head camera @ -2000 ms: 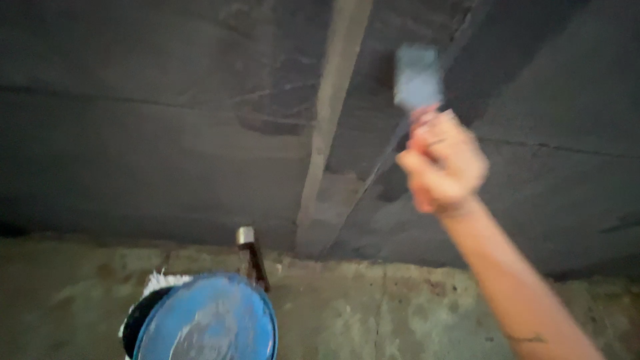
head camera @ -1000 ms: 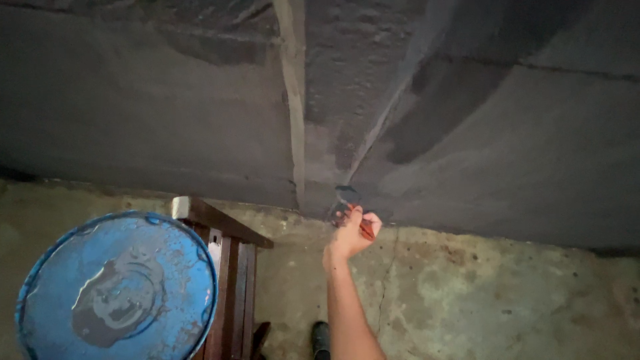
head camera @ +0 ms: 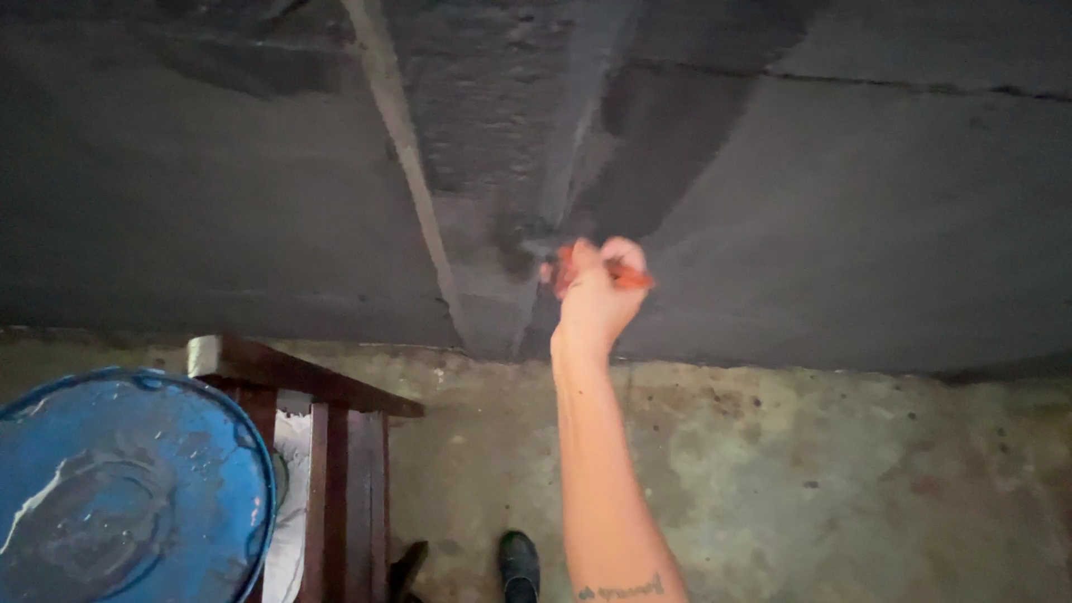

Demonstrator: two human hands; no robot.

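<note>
My right hand [head camera: 605, 285] is closed around the orange-red handle of a brush or similar flat tool [head camera: 632, 278], low against a dark grey wall [head camera: 729, 276]. The tool's head is blurred and partly hidden by my fingers; it lies at the wall surface close to a corner line. Darker, wet-looking patches show above and beside the hand, and a lighter strip [head camera: 410, 167] runs down the wall to the left. My left hand is out of view.
At lower left is a round blue lid or container top [head camera: 193, 452] smeared with grey. Beside it stands a dark wooden stand or stool [head camera: 318, 381] with whitish material between its slats. A dark shoe [head camera: 519, 561] rests on the stained concrete floor [head camera: 779, 469].
My right hand with the tool was high on the wall two seconds ago, then near the wall's base. Now it is slightly higher than at the base. The view has shifted.
</note>
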